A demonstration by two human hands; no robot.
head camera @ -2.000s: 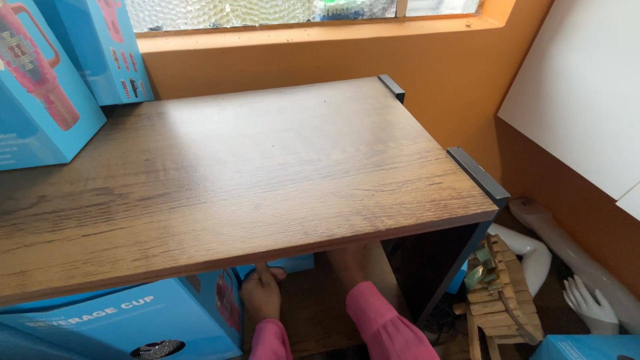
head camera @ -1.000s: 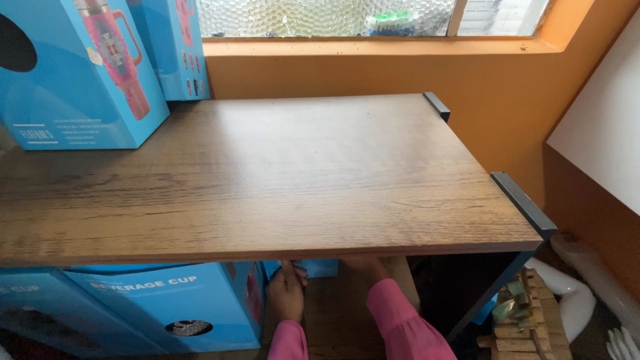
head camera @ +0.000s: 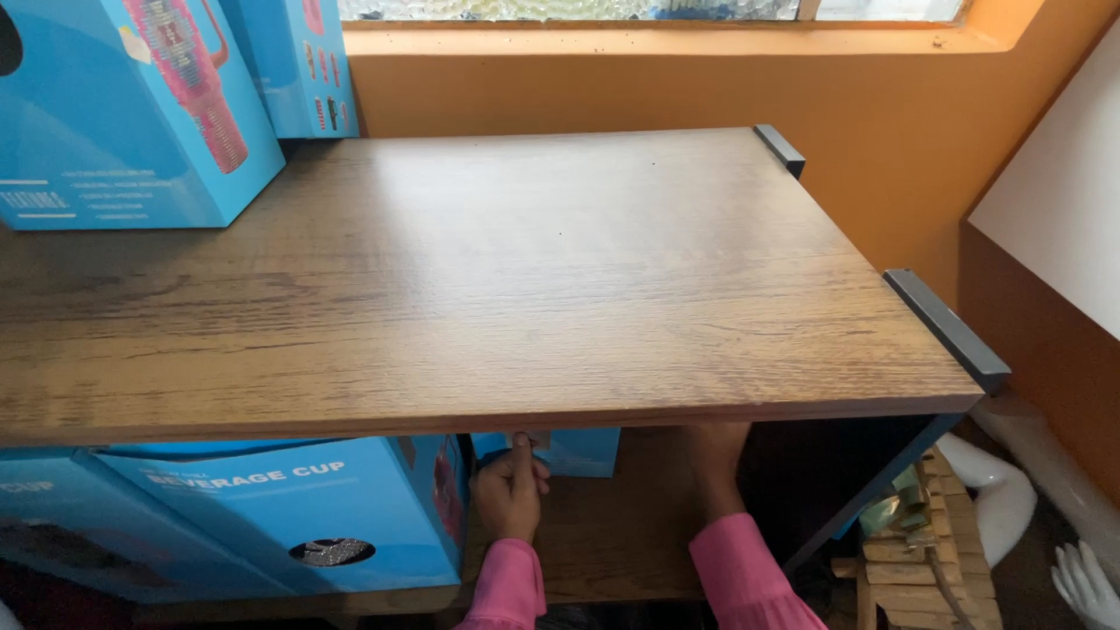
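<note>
Both of my hands, in pink sleeves, reach under the wood-grain top shelf (head camera: 560,289). My left hand (head camera: 509,492) has its fingers curled, with one finger or thumb pointing up by the shelf's front edge; whether it grips anything does not show. Behind it on the lower shelf (head camera: 630,542) stands a blue box (head camera: 588,452), partly hidden by the top shelf. My right hand (head camera: 716,459) goes in further to the right, its fingers hidden beneath the top. Left of my hands is a blue beverage cup box (head camera: 306,516) with an oval window.
Blue cup boxes (head camera: 131,114) stand at the top shelf's left end. Another blue box (head camera: 61,525) is at lower left. Dark metal brackets (head camera: 945,328) edge the right side. Beyond lie a small wooden slatted item (head camera: 927,577) and white mannequin parts (head camera: 989,490). An orange wall (head camera: 560,96) rises behind.
The view has shifted left since two seconds ago. Both hands stay under the top shelf's front edge, and more of the right hand is hidden than at first.
</note>
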